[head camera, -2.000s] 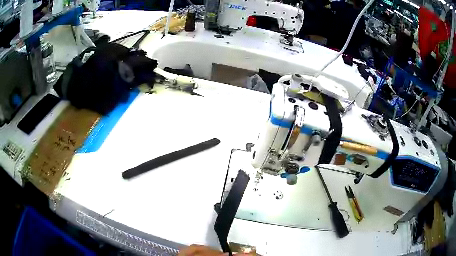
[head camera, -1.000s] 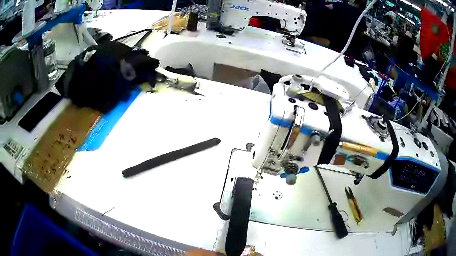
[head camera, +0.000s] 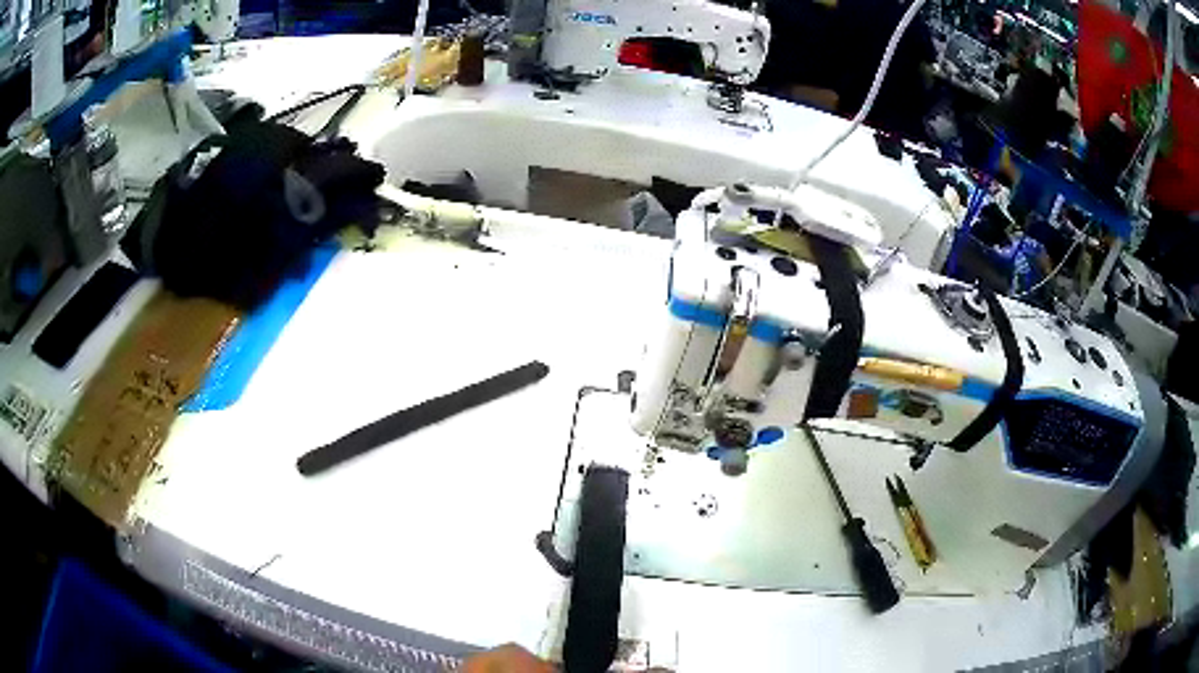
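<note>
A flat black fabric strip runs from the bottom edge up to the left side of the needle area of the white sewing machine. My left hand is a small patch of skin at the bottom edge, left of the strip's lower end. Most of it is cut off, and its grip is hidden. A small pale patch right of the strip's lower end is too unclear to tell whether it is my right hand. A second black strip lies alone, slanted, on the table left of the machine.
A screwdriver and yellow-handled snips lie on the machine bed at right. A black garment bundle lies at the table's left end, beside brown board and blue tape. Another sewing machine stands behind. A blue crate is at bottom left.
The strip at the bottom was narrow and twisted, and now shows its broad face and stands more upright. The camera view has shifted, so the table and machine appear slightly further left.
</note>
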